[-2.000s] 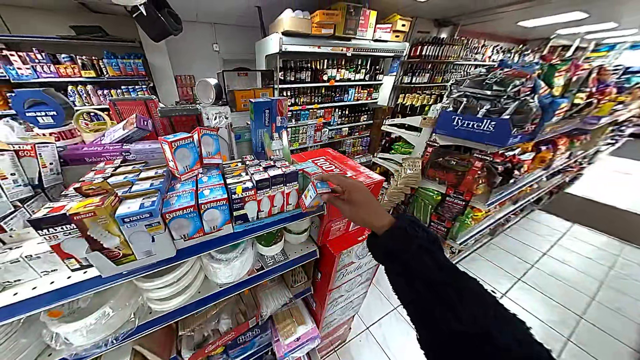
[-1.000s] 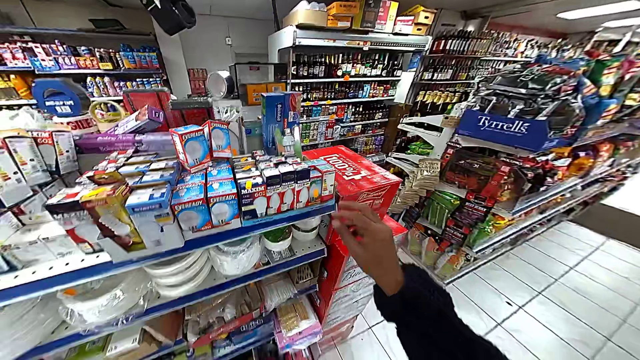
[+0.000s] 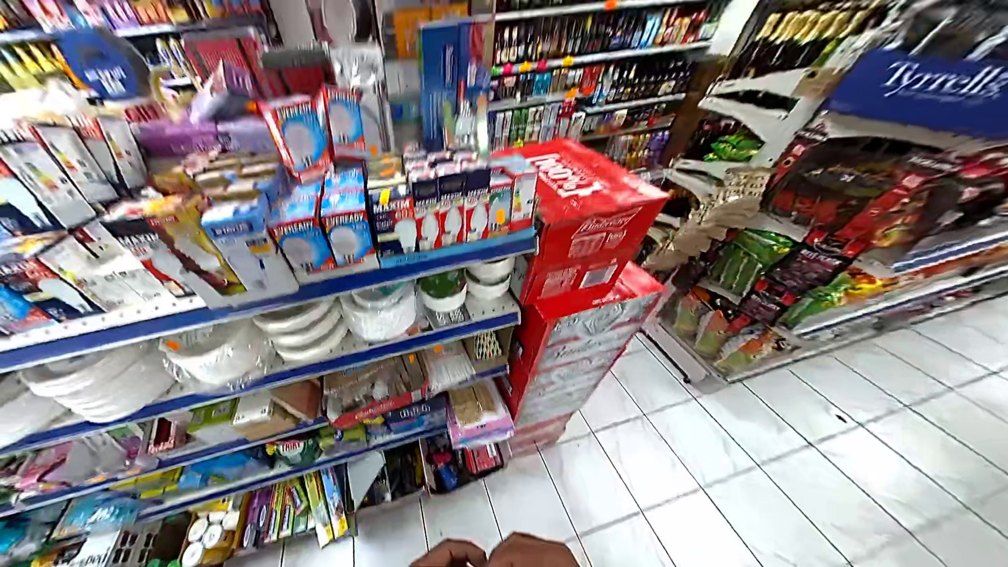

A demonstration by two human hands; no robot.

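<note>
At the bottom edge, what look like my left hand (image 3: 449,554) and my right hand (image 3: 533,550) show side by side, close together or touching. Only their upper parts are in view; their fingers and anything in them are cut off. Beyond them stands a shop shelf unit, whose top shelf edge (image 3: 315,298) carries light bulb boxes. Blue and red Eveready boxes (image 3: 346,224) stand mid-row, Maxim bulb boxes (image 3: 429,216) to their right, and a small bulb box (image 3: 523,189) at the right end.
Red Budweiser cartons (image 3: 579,228) are stacked against the shelf's right end. Packs of white disposable bowls (image 3: 382,311) fill the shelf below. A snack rack (image 3: 756,260) stands on the right beyond the tiled floor (image 3: 693,465); bottle shelves (image 3: 598,55) are behind.
Two seconds ago my right hand was at a small box at the row's right end; it came away from the box and is now low in view. The view has tilted down.
</note>
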